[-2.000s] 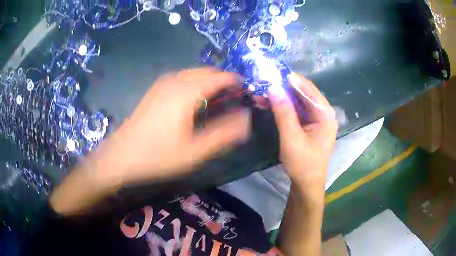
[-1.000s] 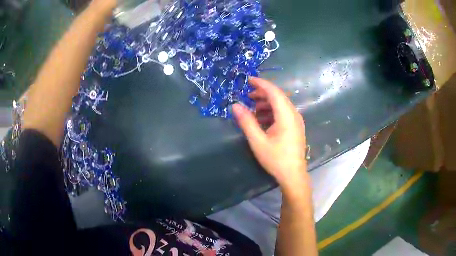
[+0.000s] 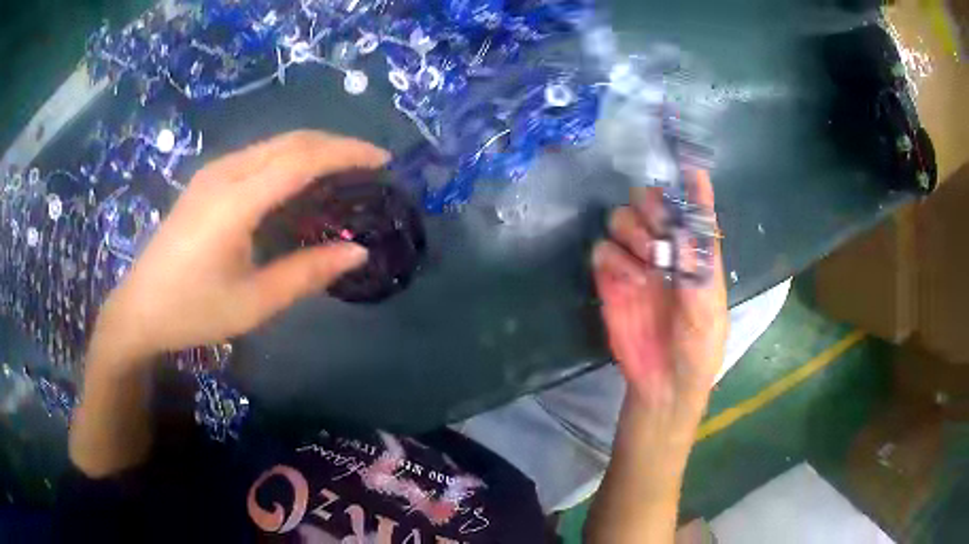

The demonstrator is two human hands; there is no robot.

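My left hand [image 3: 228, 239] curls around a palm-sized black round unit [image 3: 388, 239] at the centre-left, fingers above it and thumb at its lower side; a small red spot shows by the thumb. My right hand [image 3: 664, 287] is raised at the centre-right and holds a blurred strip of circuit boards [image 3: 685, 228], which stands up from the fingers. Motion blur hides its details and how the fingers grip it. A large blue board pile [image 3: 494, 101] lies beyond the hands, with white cables and pale discs along its left part.
Laid-out boards [image 3: 64, 287] run in rows at the far left. Black round units [image 3: 898, 128] lie at the table's right end. Cardboard boxes [image 3: 877, 266] stand at the right beyond the table edge, near a yellow floor line [image 3: 786, 383]. A blurred pale glare crosses the table behind my right hand.
My left hand has come back from the upper left and now holds the black unit. My right hand has moved right from the pile and now holds a board strip.
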